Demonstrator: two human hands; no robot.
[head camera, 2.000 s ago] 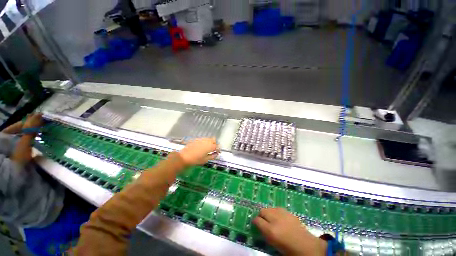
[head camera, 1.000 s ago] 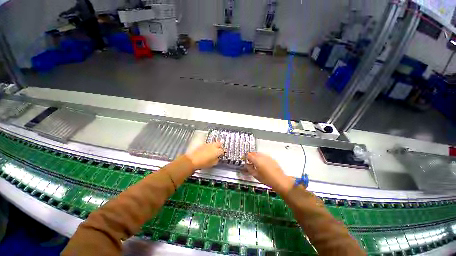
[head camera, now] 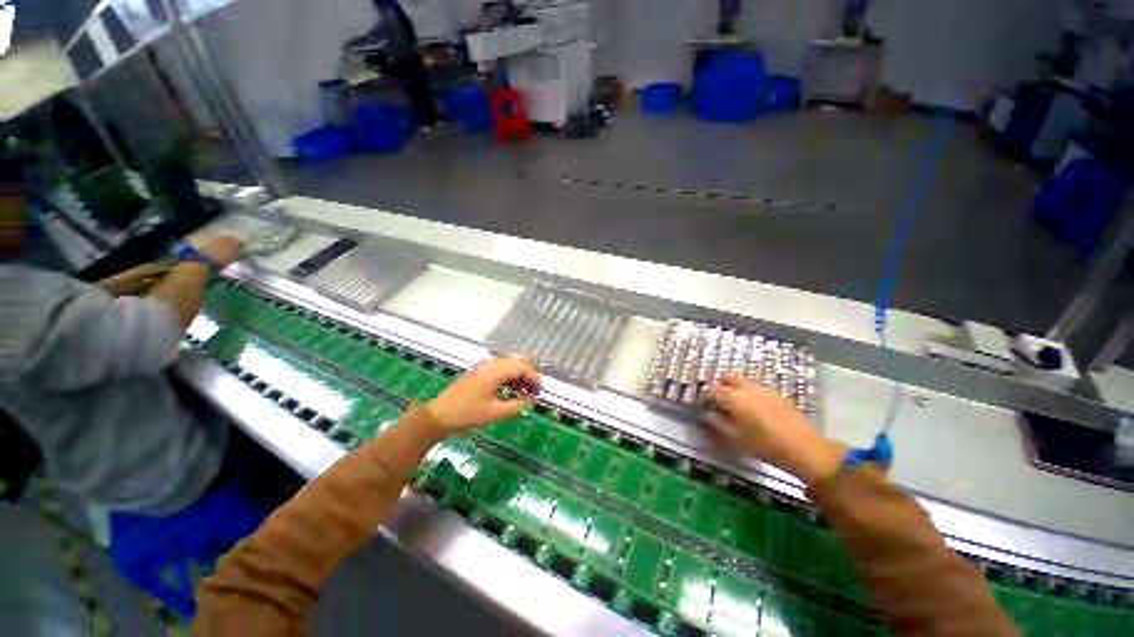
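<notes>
The full component tray (head camera: 734,361), packed with rows of shiny silver pieces, lies on the white shelf behind the boards. My right hand (head camera: 761,421), with a blue wrist strap, is at the tray's front edge; its fingertips are bent down and what they hold is hidden. My left hand (head camera: 488,393) is above the row of green PCB panels (head camera: 597,463), thumb and fingers pinched on a small dark component, blurred. The empty component tray (head camera: 560,330) lies left of the full one.
A person in a grey top (head camera: 100,373) works at the left, an arm over the line. A clear tray (head camera: 361,274) lies farther left. A dark flat smartphone (head camera: 1076,446) lies at the right. A blue cord (head camera: 914,224) hangs at the right. The metal rail (head camera: 497,572) borders the boards.
The view swung right, then back left. Both hands were at the full tray one second ago; my left hand has since moved left over the boards, while my right hand is still at the tray.
</notes>
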